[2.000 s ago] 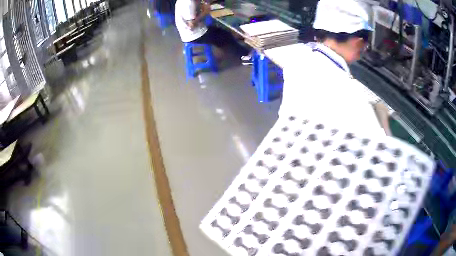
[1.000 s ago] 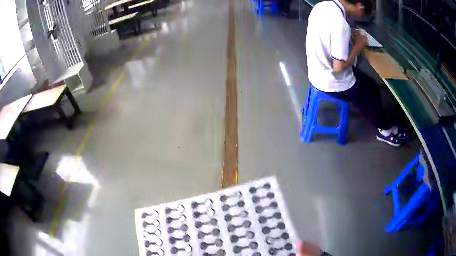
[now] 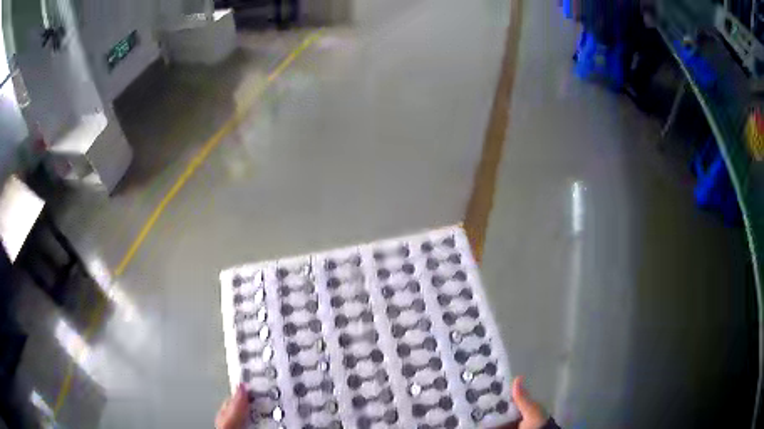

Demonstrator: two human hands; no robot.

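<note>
A large white foam tray (image 3: 364, 289) lies level in front of me at the bottom of the view, with columns of dark dumbbell-shaped cutouts. A few cutouts show small shiny round pieces. My left hand (image 3: 234, 409) grips the tray's left edge near the bottom. My right hand (image 3: 527, 405) grips its right edge near the lower corner. Only some fingers of each hand show; the rest is cut off by the frame's bottom edge.
A grey floor with a brown stripe (image 3: 496, 126) and a yellow line (image 3: 197, 159) runs ahead. A curved green bench edge (image 3: 719, 126) and blue stools (image 3: 714, 186) are at the right. A pale table (image 3: 20, 216) and a white box-like fixture (image 3: 88, 147) are at the left.
The view has moved along the aisle and the seated person has gone out of it. The tray shows more fully, and both hands are now visible at its sides.
</note>
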